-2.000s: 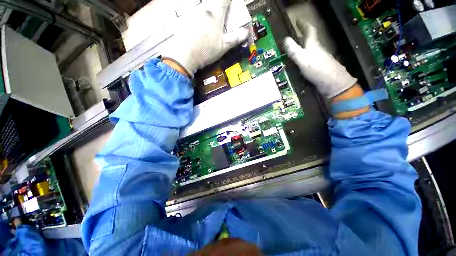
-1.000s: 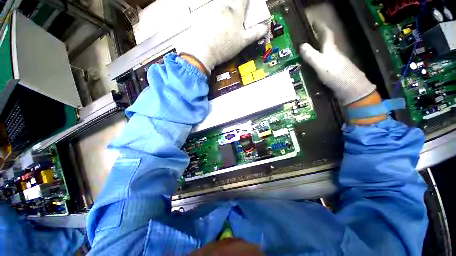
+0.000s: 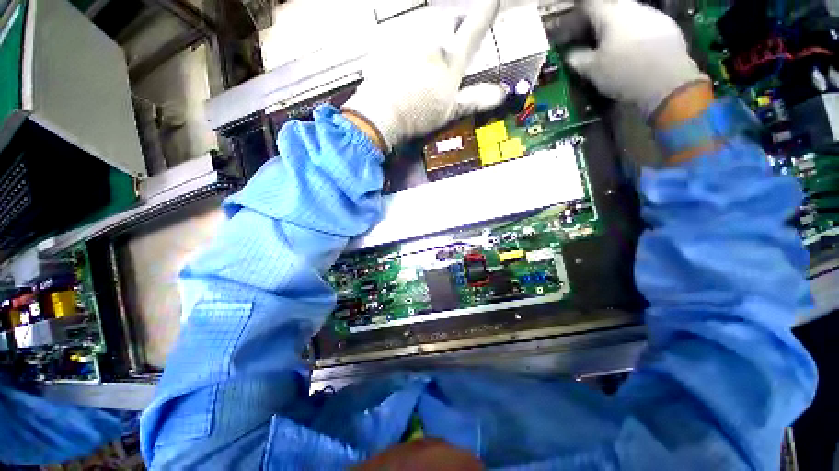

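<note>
A green circuit board (image 3: 405, 291) crowded with parts sits in a black carrier (image 3: 598, 276) in front of me. A long silver-white heat sink (image 3: 488, 193) crosses it, with yellow blocks (image 3: 498, 143) behind. My left hand (image 3: 419, 83), in a white knit glove, is over the far left part of the board, beside a pale finned block (image 3: 520, 46). My right hand (image 3: 644, 51), gloved, is at the board's far right corner, its fingertips at a dark blurred thing. I cannot tell whether either hand grips anything.
Another populated board (image 3: 819, 120) lies to the right and one (image 3: 46, 313) at far left. A metal rail (image 3: 488, 354) runs along the near side. A large grey-white box (image 3: 78, 101) stands at upper left. A blue sleeve (image 3: 55, 423) of another person shows at lower left.
My right hand has moved up and forward from beside the carrier to the board's far right corner. My left hand stays over the far part of the board. The view has shifted slightly.
</note>
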